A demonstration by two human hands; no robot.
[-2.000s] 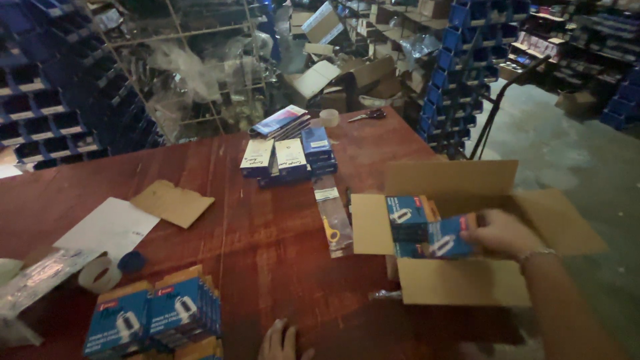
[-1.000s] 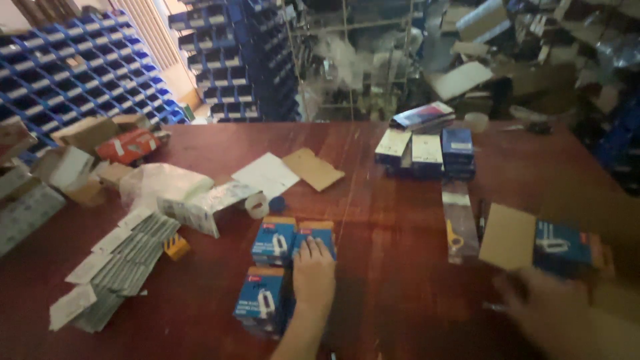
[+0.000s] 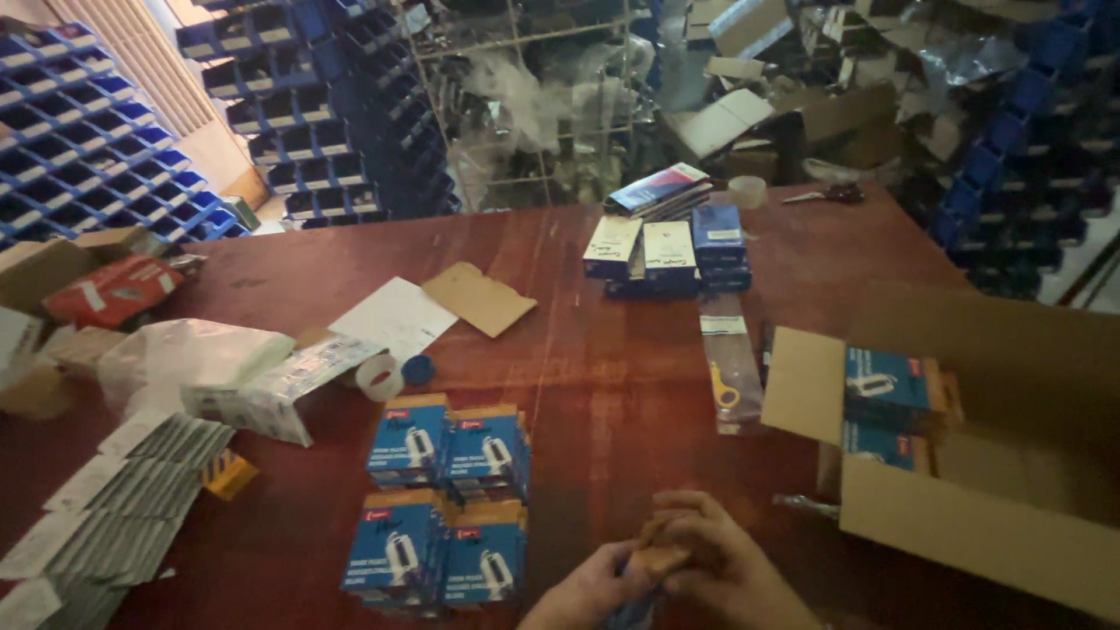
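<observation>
Both hands meet at the lower middle of the view around one small blue and orange cardboard box [image 3: 643,573]. My left hand [image 3: 591,582] grips its left side, while my right hand [image 3: 717,551] has its fingers over the orange top end; much of the box is hidden. To the left stand spark plug boxes [image 3: 402,547] of blue and orange cardboard, in four stacks set two by two. At the right, an open cardboard carton [image 3: 971,534] holds more blue and orange boxes [image 3: 888,381] along its left side.
Blue and white boxes [image 3: 669,254] are piled near the table's back edge, with scissors [image 3: 822,194] to their right. A plastic bag with a yellow item [image 3: 724,385] lies beside the carton. Leaflet stacks [image 3: 114,499], tape rolls [image 3: 380,376] and plastic packaging [image 3: 192,359] occupy the left.
My left hand has left the box stacks and my right hand has come away from the carton; they are now together on one box. Earlier, my right hand was on boxes inside the carton.
</observation>
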